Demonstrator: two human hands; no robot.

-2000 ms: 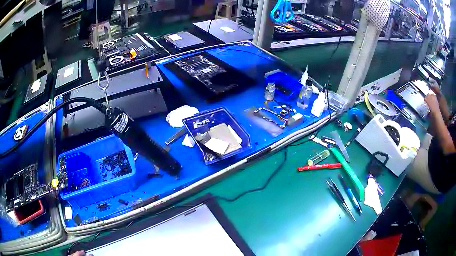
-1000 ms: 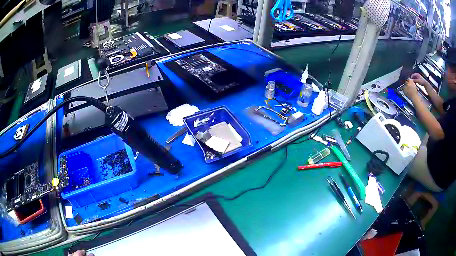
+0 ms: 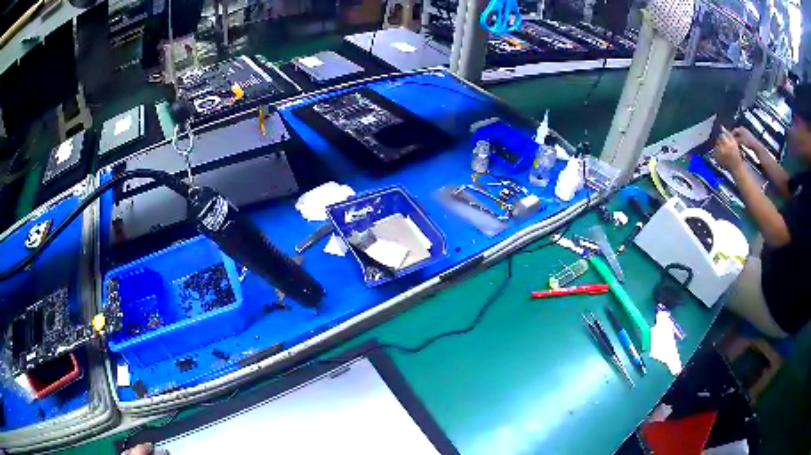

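A large white panel [image 3: 311, 418] with a dark border lies on the green bench mat at the bottom edge, cut off by the frame. A small part of my left hand [image 3: 140, 450] shows at the panel's left corner, at the bottom edge. Most of this hand is cut off, so its grip cannot be told. My right hand is not in view. A black cylindrical tool [image 3: 253, 249] hangs from a metal hook over the blue trays.
A bright blue divided bin [image 3: 173, 298] and a parts basket [image 3: 387, 235] stand on the raised blue surface. A red-handled tool [image 3: 570, 291], a green strip [image 3: 622, 302] and tweezers [image 3: 608, 347] lie right. Beyond the tape holder [image 3: 689, 253], another person [image 3: 782, 231] works.
The person at the right has leaned further into view with raised forearms. The panel and the visible bit of my left hand have hardly moved.
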